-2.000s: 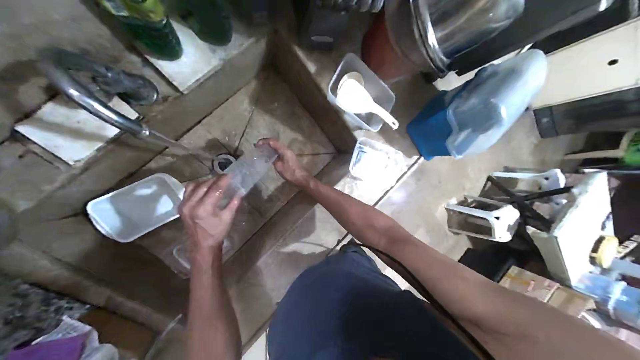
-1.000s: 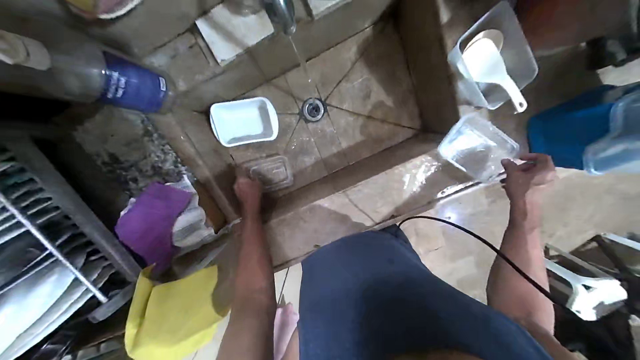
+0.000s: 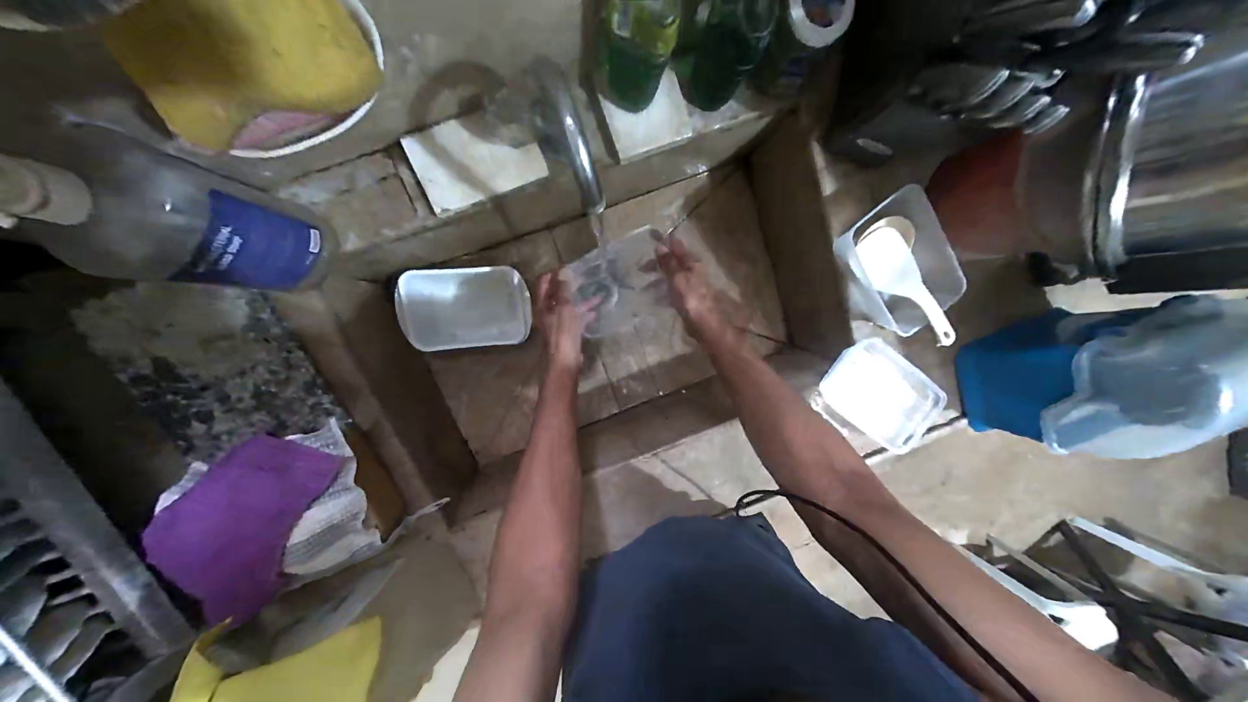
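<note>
A clear plastic container or lid (image 3: 624, 288) is held between my hands under water running from a curved metal faucet (image 3: 575, 146). My left hand (image 3: 564, 317) grips its left side and my right hand (image 3: 687, 283) its right edge. Below lies the tiled sink basin (image 3: 673, 361). To the left of my left hand, a white rectangular tub (image 3: 464, 308) rests at the basin's left side. On the right ledge sits a clear rectangular plastic container (image 3: 880, 395). Whether the held piece is a lid or a tub, I cannot tell.
Right of the basin, a clear tub (image 3: 941, 244) holds a white ladle (image 3: 907, 273), beside a blue container (image 3: 1014, 370) and a large metal pot (image 3: 1180, 175). Green bottles (image 3: 639, 49) stand behind the faucet. At left are a large labelled bottle (image 3: 244, 239) and a purple cloth (image 3: 239, 522).
My right hand has left the container on the right ledge, and my left hand has left the clear piece at the basin's near left. Both hands now hold a clear piece under the faucet.
</note>
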